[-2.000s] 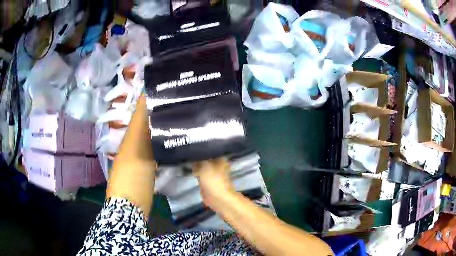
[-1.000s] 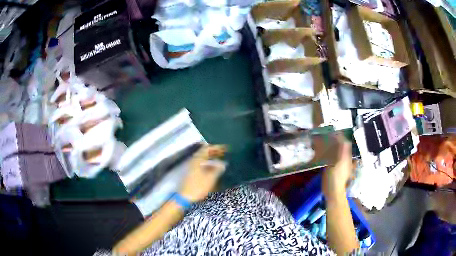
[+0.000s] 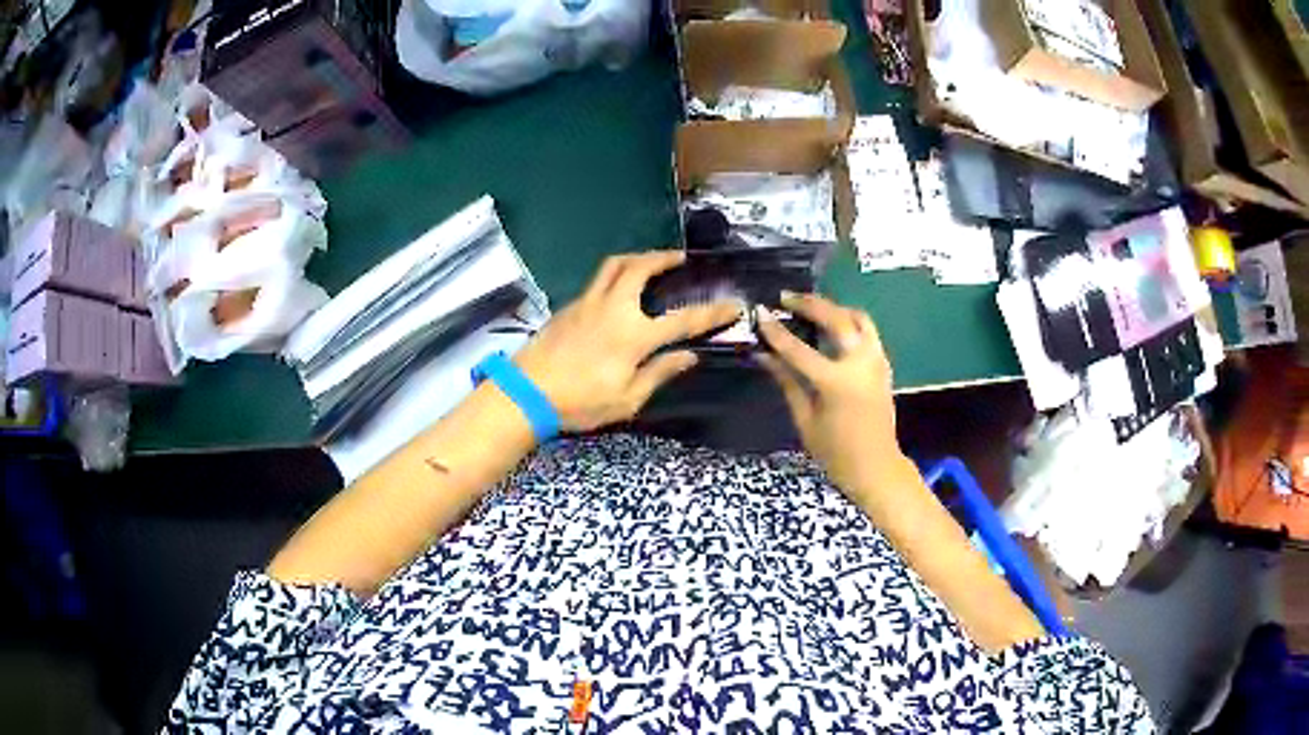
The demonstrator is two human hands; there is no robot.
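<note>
A small black retail box (image 3: 775, 273) lies at the bench's front edge, at the near end of a row of open boxes. My left hand (image 3: 610, 340) holds its left side, fingers spread over the top. My right hand (image 3: 837, 376) grips its right side near the front flap. Small white parts show between my fingertips. The box's inside is hidden. Behind it an open box (image 3: 840, 211) shows its brown cardboard inside and a whitish pouch.
A flat stack of white-grey sleeves (image 3: 416, 338) lies left. White bags (image 3: 237, 244), lilac boxes (image 3: 79, 338) and black boxes (image 3: 294, 72) stand further left. White cards (image 3: 883, 194) and a brown carton (image 3: 1134, 79) are right. A blue crate (image 3: 991, 539) sits below the bench edge.
My left hand has moved right off the sleeve stack onto the black box. My right hand has moved left to the same box. The row has fewer open boxes at its near end.
</note>
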